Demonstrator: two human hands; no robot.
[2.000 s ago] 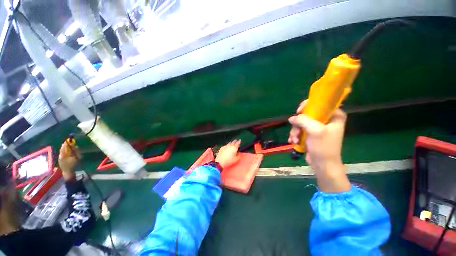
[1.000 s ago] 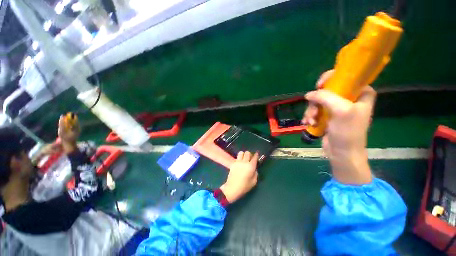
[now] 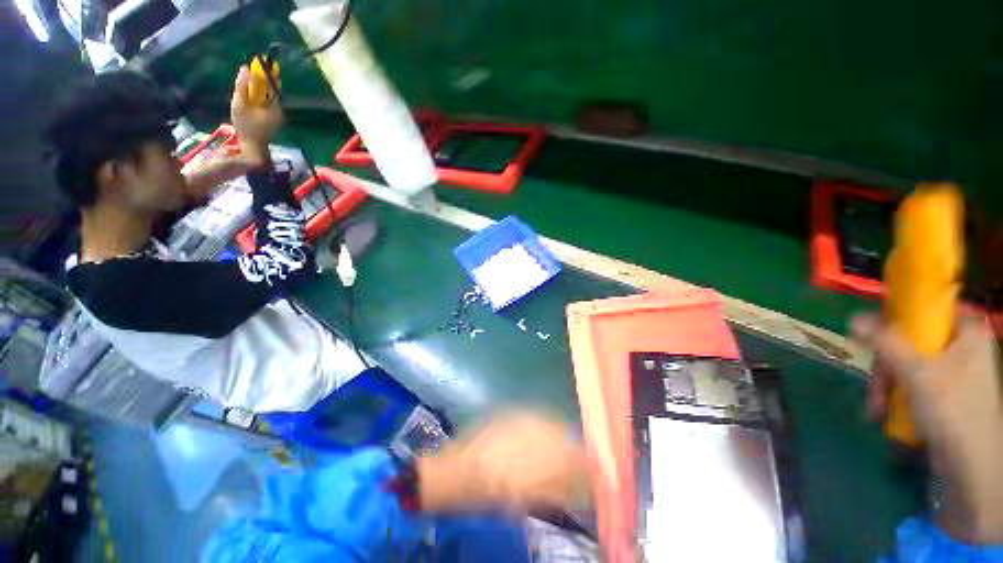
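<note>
An open tablet (image 3: 709, 462) lies partly over a red-orange foam tray (image 3: 599, 379) in front of me, its silver plate facing up. My left hand (image 3: 506, 462) is blurred at the tray's left side; I cannot tell whether it holds anything. My right hand (image 3: 935, 363) is shut on the yellow-orange electric screwdriver (image 3: 926, 258), held up to the right of the tablet. A blue parts bin (image 3: 508, 264) with small white parts stands beyond the tray. Small white brackets (image 3: 533, 329) and a dark little pile (image 3: 471, 302) lie near it.
A conveyor belt (image 3: 682, 209) with a pale edge (image 3: 616, 269) runs behind the bench, carrying red trays (image 3: 484, 154). Another person (image 3: 143, 264) sits at the left with a yellow screwdriver raised. A white wrapped tube (image 3: 374, 105) slants down near the belt edge.
The view has swung left and down. The tablet now shows its silver plate beside my blurred left hand, which was touching its dark surface. The right hand still holds the screwdriver.
</note>
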